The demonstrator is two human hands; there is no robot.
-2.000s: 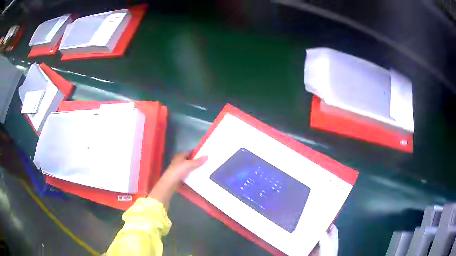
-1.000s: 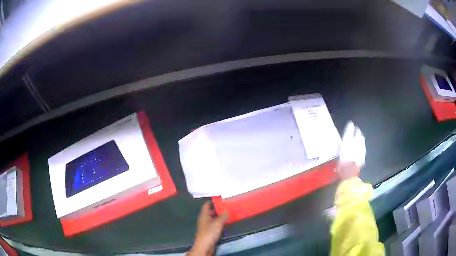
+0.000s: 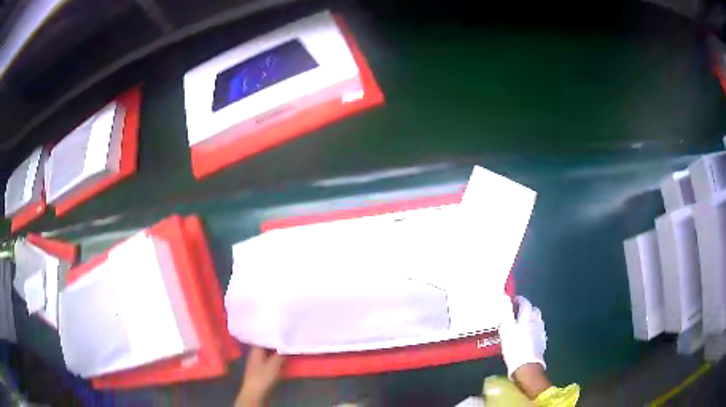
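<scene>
A red carrier board [image 3: 342,364] lies in front of me with a white box base on it. A milky white sleeve [image 3: 342,306] covers the base and hangs past its left edge. A white paper card [image 3: 497,222] lies on the right end, sticking out past the back edge. My left hand [image 3: 259,377], bare, is at the board's front left edge, its fingertips hidden under the sleeve's edge. My right hand [image 3: 525,338], in a white glove, grips the board's right front corner.
A closed box [image 3: 275,83] with a blue tablet picture sits on a red board at the back. Wrapped bases [image 3: 131,306] on red boards stand at left, with others [image 3: 83,151] behind. Stacked white lids [image 3: 677,254] lean at right. Green surface [image 3: 509,95] lies behind.
The sleeved base on its board now lies on the near side, with both hands at it. The white card has tilted and juts out at the back. The view has shifted, showing the left boards and closed box farther back.
</scene>
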